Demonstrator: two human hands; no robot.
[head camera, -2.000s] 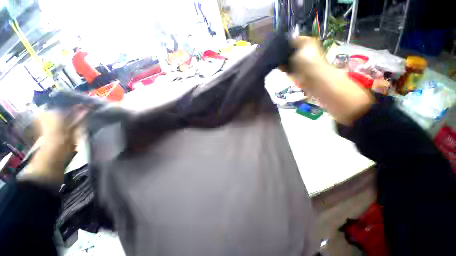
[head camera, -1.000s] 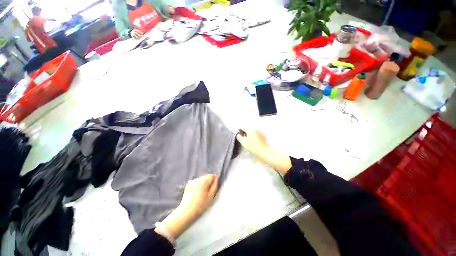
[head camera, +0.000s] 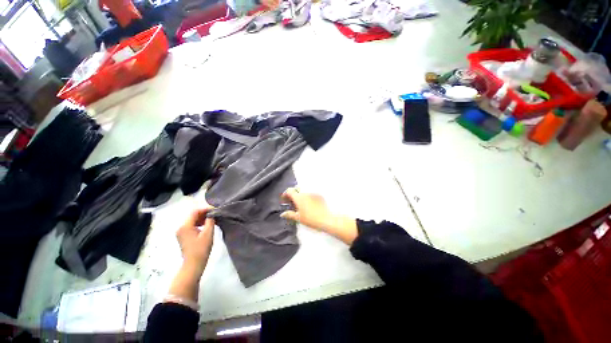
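Observation:
A grey-and-black polo shirt (head camera: 258, 167) lies bunched on the white worktable (head camera: 348, 261), its grey body towards me and a black part at its far right end. My left hand (head camera: 195, 236) pinches the grey cloth at its left edge between thumb and fingers. My right hand (head camera: 307, 209) is at the right edge of the grey cloth, fingers curled; a small dark thing shows at its fingertips, too small to name. Whether it grips the cloth is unclear. A second grey-and-black shirt (head camera: 120, 194) lies crumpled to the left, against the first.
Black garments (head camera: 50, 167) are stacked far left, with a white paper sheet (head camera: 97, 309) at the near left. A phone (head camera: 417, 122), green block (head camera: 477, 124), orange bottle (head camera: 547, 126) and red basket (head camera: 496, 75) stand right. An orange-red basket (head camera: 120, 63) is back left. Red crates (head camera: 569, 275) are lower right.
The shirt was held up, then laid on the table with its grey body spread; now that body is more folded. My left hand has moved to its left edge. The view has shifted left.

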